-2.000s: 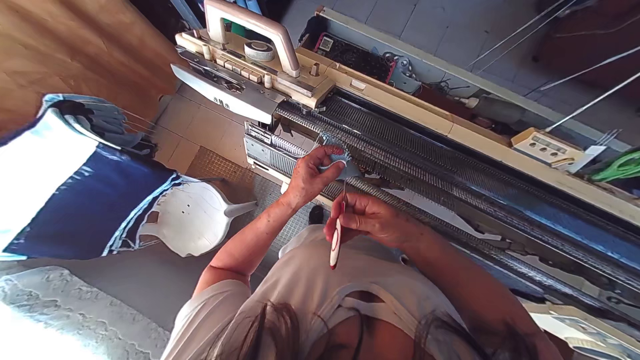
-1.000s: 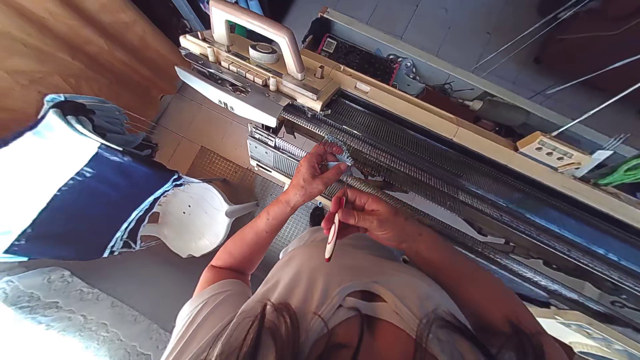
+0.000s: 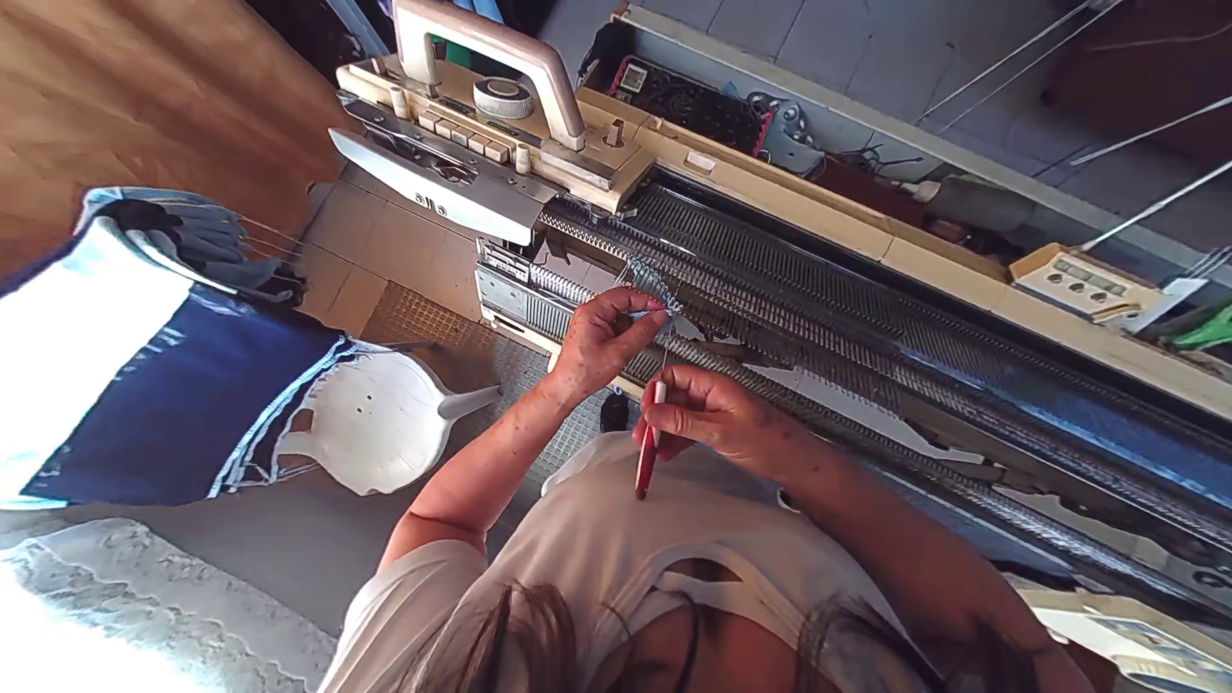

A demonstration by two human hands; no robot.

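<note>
My left hand (image 3: 608, 339) pinches the edge of a small light blue knitted piece (image 3: 654, 281) at the needle bed (image 3: 770, 274) of a knitting machine. Just below and to the right, my right hand (image 3: 712, 416) is closed around a latch tool with a red and white handle (image 3: 648, 452). The handle points down toward my shirt, and the tool's thin metal shaft rises toward the knitting; its tip is too small to make out. The machine's carriage (image 3: 491, 125), with a beige carrying handle, sits at the left end of the bed.
A white plastic stool (image 3: 375, 419) stands at the left, beside dark blue and white cloth (image 3: 192, 385). A beige yarn tension unit (image 3: 1088, 284) is at the right. Behind the machine runs a tray (image 3: 808, 67) with assorted items. White lace cloth (image 3: 125, 597) lies at the lower left.
Both hands have stayed near the same spot on the bed. The handle in my right hand has tilted slightly, and the blue knitting shows a little differently above my left fingers.
</note>
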